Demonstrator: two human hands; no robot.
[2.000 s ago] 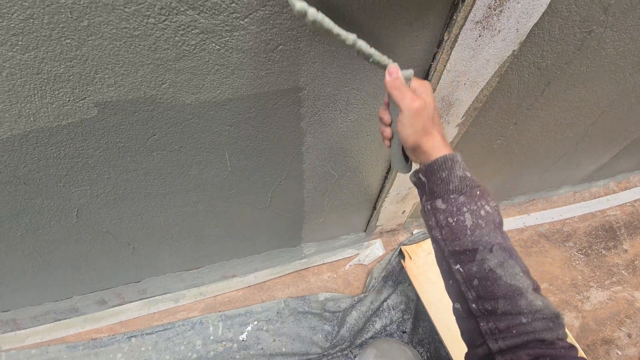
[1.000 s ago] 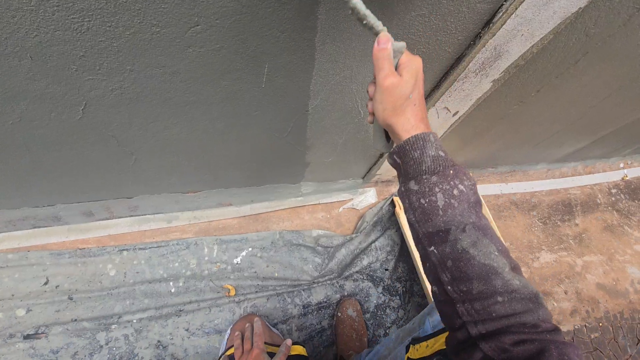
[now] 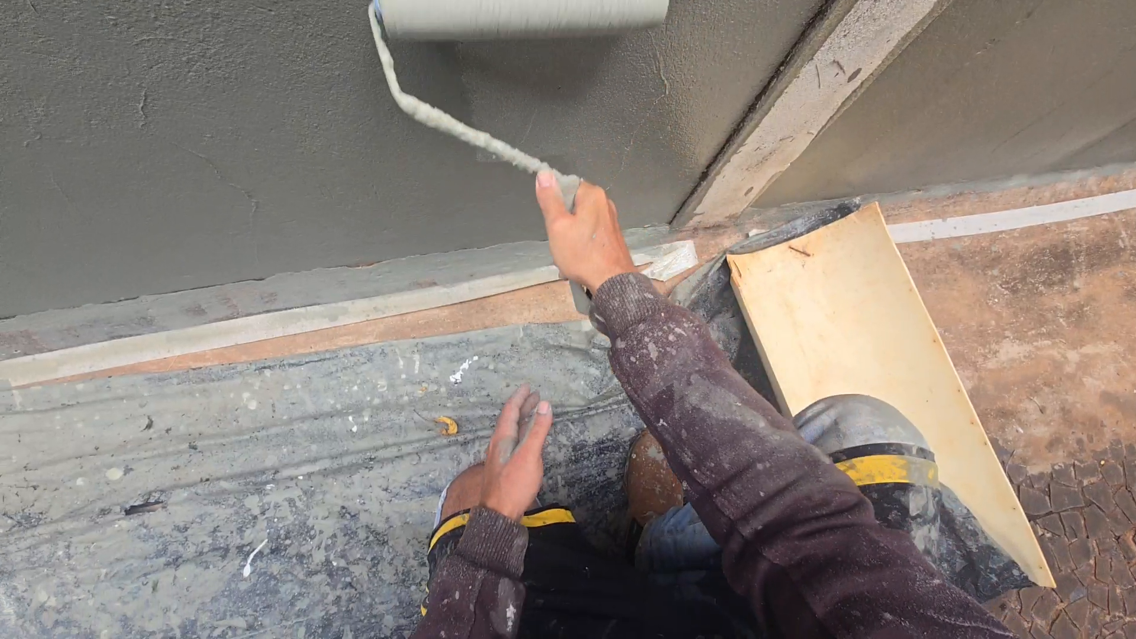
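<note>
My right hand [image 3: 586,232] grips the handle of a paint roller [image 3: 528,19], thumb along the top. Grey-green paint coats the roller's bent wire frame [image 3: 461,130]. The roller sleeve lies against or just off the grey wall [image 3: 222,169] at the top of the view, partly cut off by the frame edge. My left hand [image 3: 517,457] is low, over my knee area, its fingers loosely extended with nothing in them. Both of my dark sleeves are spattered with paint.
A pale, whitish post [image 3: 799,111] leans across the view at the wall's right part. Masking tape [image 3: 266,327] runs along the wall's foot. A paint-stained plastic sheet [image 3: 266,479] covers the ground at left. A curved wooden board [image 3: 852,311] lies at right, under my knee.
The roller sleeve has come into view at the top. My left hand, low at the frame's edge one second ago, now shows more fully. The view has shifted.
</note>
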